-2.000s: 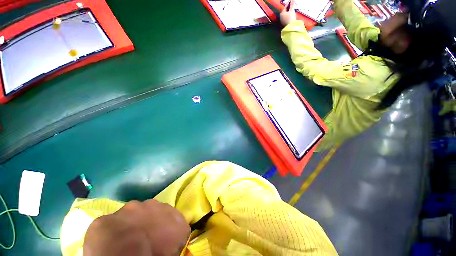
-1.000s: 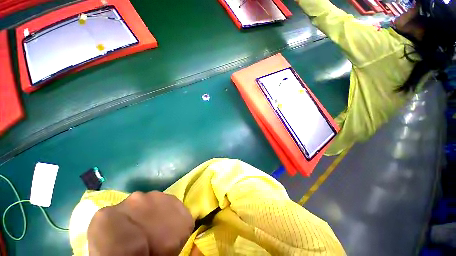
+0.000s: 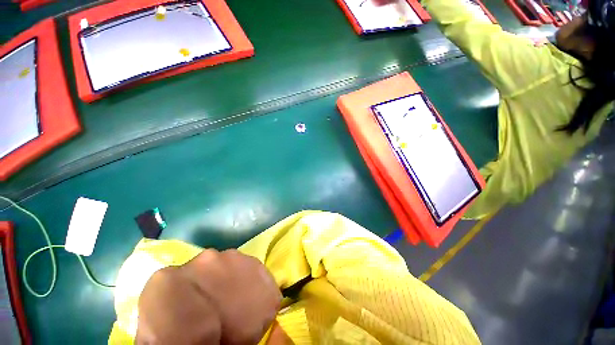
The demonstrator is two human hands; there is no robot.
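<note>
My bare hands (image 3: pixel 209 296) are close together at the bottom centre, blurred and cut off by the lower edge. Which is left or right, and whether the fingers hold anything, cannot be told. Yellow sleeves (image 3: pixel 350 276) bend around them. A black test adapter (image 3: pixel 150 223) with a green edge lies on the green bench just beyond the sleeve. A white block (image 3: pixel 86 226) lies left of it, with a pale green lead (image 3: pixel 52 269) around and under it. No hand touches them. A display panel (image 3: pixel 431 158) lies slanted on stacked red-orange foam trays (image 3: pixel 364 111) to the right.
More panels on red trays lie beyond the bench seam, one at back left (image 3: pixel 155 47), one at far left (image 3: pixel 17 101). A dark screen edge shows lower left. A small white ring (image 3: pixel 301 127) lies mid-bench. Another person in yellow (image 3: pixel 539 128) leans over the line at right.
The view has swung left, so bench items sit further right and more trays show at left. The other person's arm has shifted over the line. My hands stay together.
</note>
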